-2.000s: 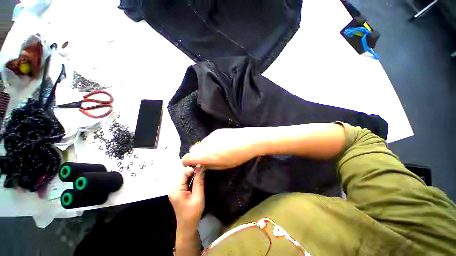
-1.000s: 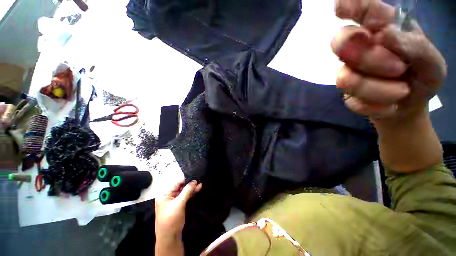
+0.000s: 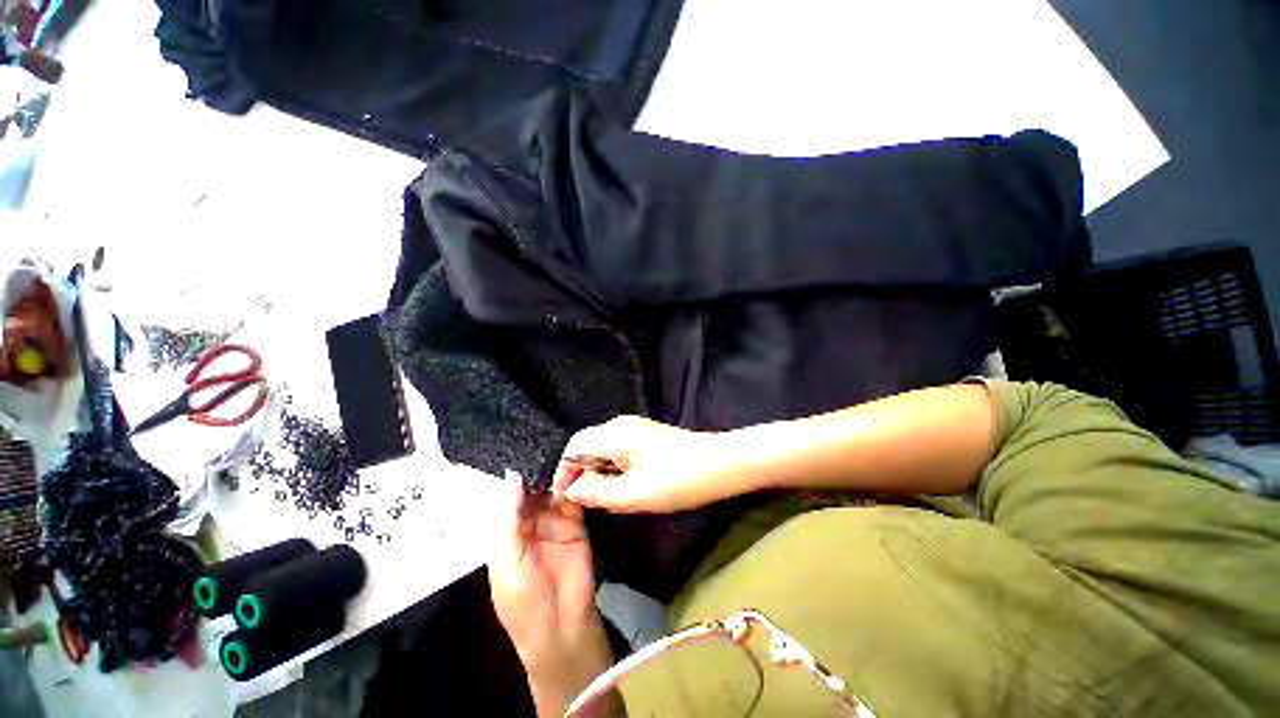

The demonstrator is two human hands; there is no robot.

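Observation:
A black jacket (image 3: 828,211) lies spread before me, its sleeve pointing right and its speckled dark-grey inner side (image 3: 491,379) turned up at the left. My left hand (image 3: 550,568) is palm up at the lower edge of this speckled part, its fingertips pinching the edge. My right hand (image 3: 639,466) is beside it, fingers curled and fingertips nearly touching the left ones. A thin dark sliver, likely a needle (image 3: 598,463), shows at the right fingers. Thread cannot be made out.
Left of the jacket are a flat black rectangle (image 3: 368,390), a pile of tiny black pieces (image 3: 316,463), red-handled scissors (image 3: 225,386), black thread cones (image 3: 302,596) and a tangled black trim bundle (image 3: 112,547). Another black garment (image 3: 421,63) lies beyond. A black crate (image 3: 1179,337) is at right.
My right hand has come down from high at the right, where it was raised away, back to my left hand at the jacket edge. The view has shifted, showing the crate.

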